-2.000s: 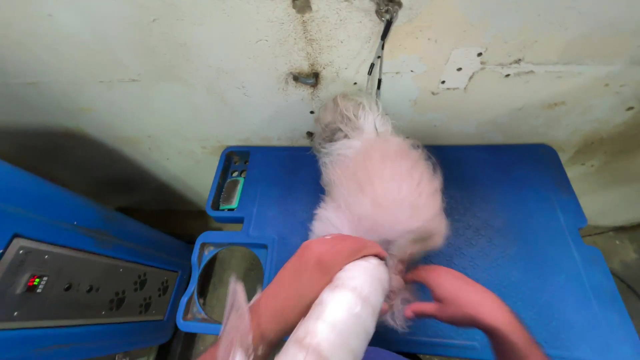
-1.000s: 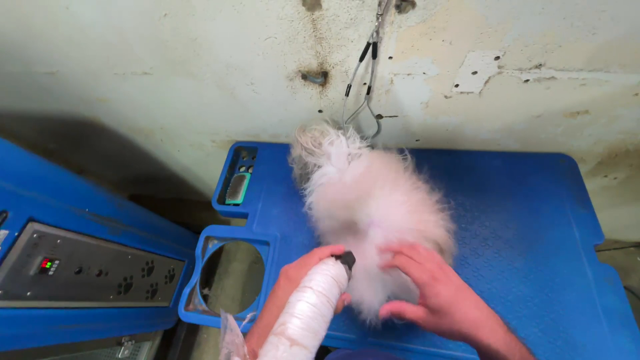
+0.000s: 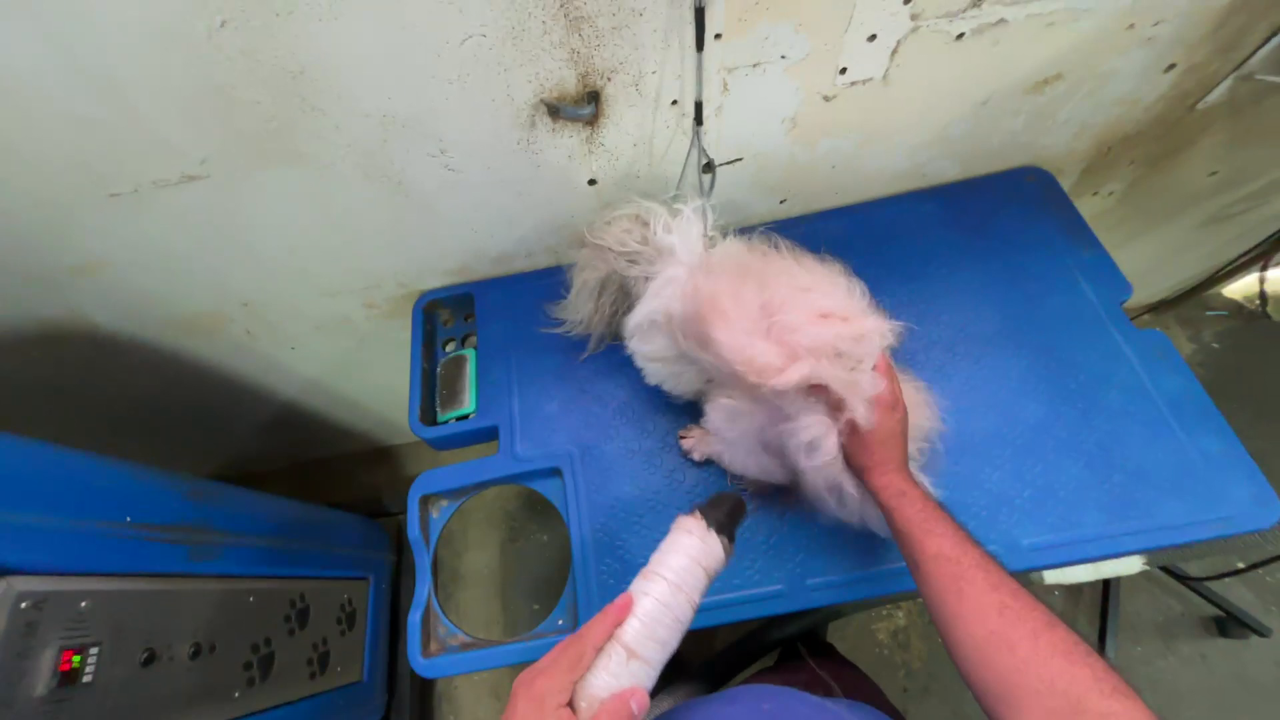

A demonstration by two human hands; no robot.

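A fluffy white and cream dog (image 3: 770, 320) stands on the blue grooming table (image 3: 1040, 400), its head toward the wall at the left. My left hand (image 3: 575, 665) grips a dryer hose nozzle (image 3: 660, 600) wrapped in white material, with a black tip, pointed up toward the dog's rear underside. My right hand (image 3: 880, 425) is against the dog's hindquarters, its fingers partly buried in the fur. A small paw (image 3: 695, 442) shows below the body. The dog's face is hidden.
A slicker brush (image 3: 457, 385) lies in the table's corner tray (image 3: 428, 350). Below that is a round holder opening (image 3: 570, 540). A blue machine with a control panel (image 3: 200, 645) stands at lower left. A cable loop (image 3: 700, 170) hangs by the wall (image 3: 300, 180) at the dog's neck.
The nozzle, close against the dog a second ago, is now lower and apart from it. My right hand has moved onto the dog's hindquarters. The view has shifted and come closer.
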